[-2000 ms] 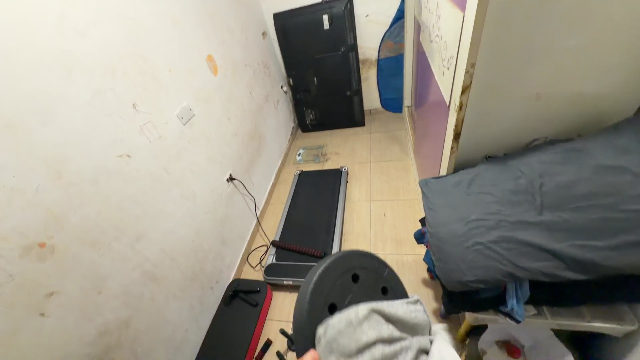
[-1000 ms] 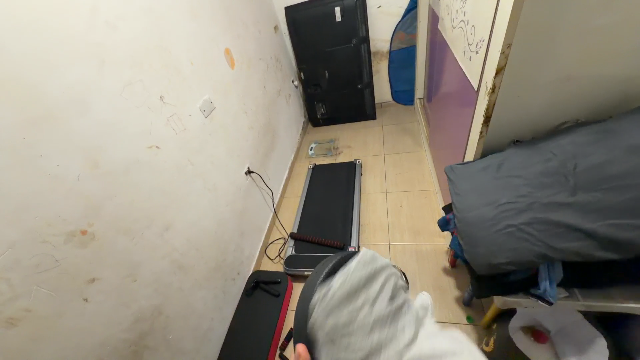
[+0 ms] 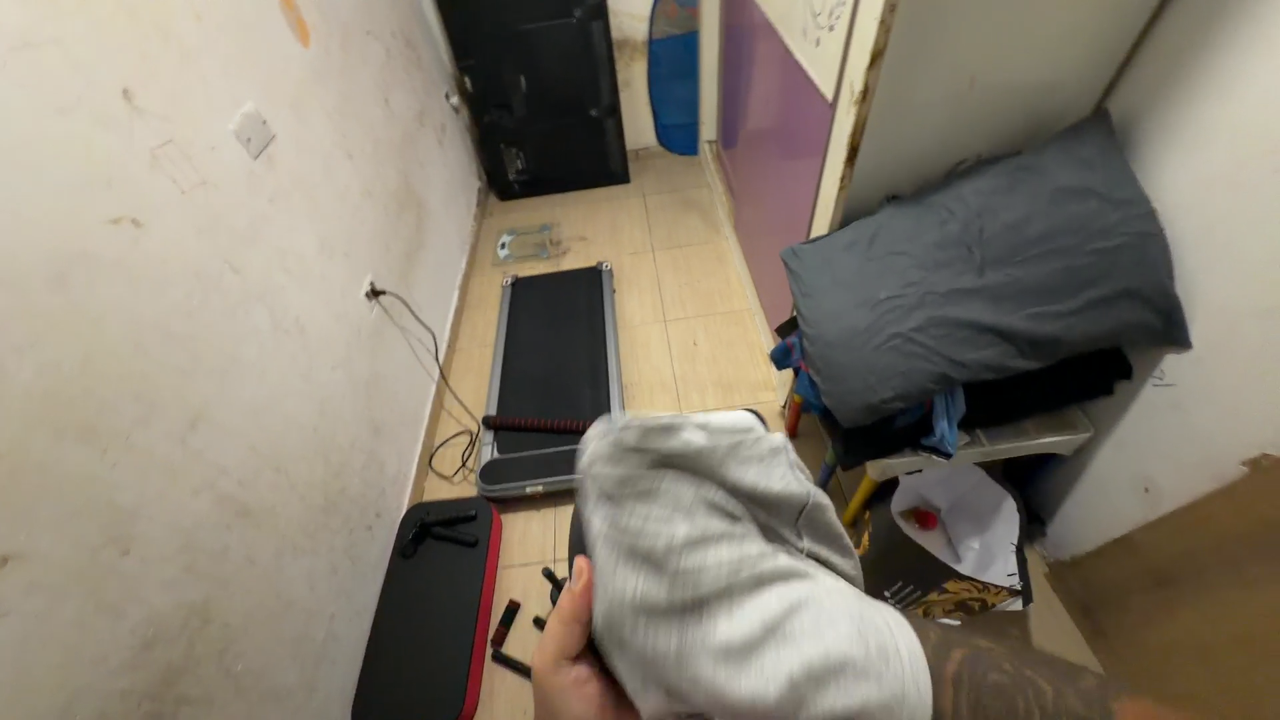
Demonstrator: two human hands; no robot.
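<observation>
A black round weight plate [image 3: 577,530] shows only as a dark rim behind a light grey cloth [image 3: 720,540], which covers nearly all of it. My left hand [image 3: 575,650] holds the plate's lower left edge, thumb up along the near side, beside the cloth. From the lower right comes my right forearm, tattooed, and it passes behind the grey cloth; my right hand is hidden under it. A little beyond the plate, a walking pad [image 3: 555,350] lies on the floor with a ribbed dark red and black bar [image 3: 535,424] across it.
A black and red padded board [image 3: 430,610] lies by the left wall, small black parts [image 3: 512,662] beside it. A power cord [image 3: 437,350] runs from the wall socket. At right, a grey pillow [image 3: 980,260] rests on a small table [image 3: 1040,435], near a bag [image 3: 960,530]. A glass scale [image 3: 527,243] lies farther back.
The grey cloth has spread over the plate, whose face with its holes showed two seconds ago. More of my left hand and my right forearm has come into view.
</observation>
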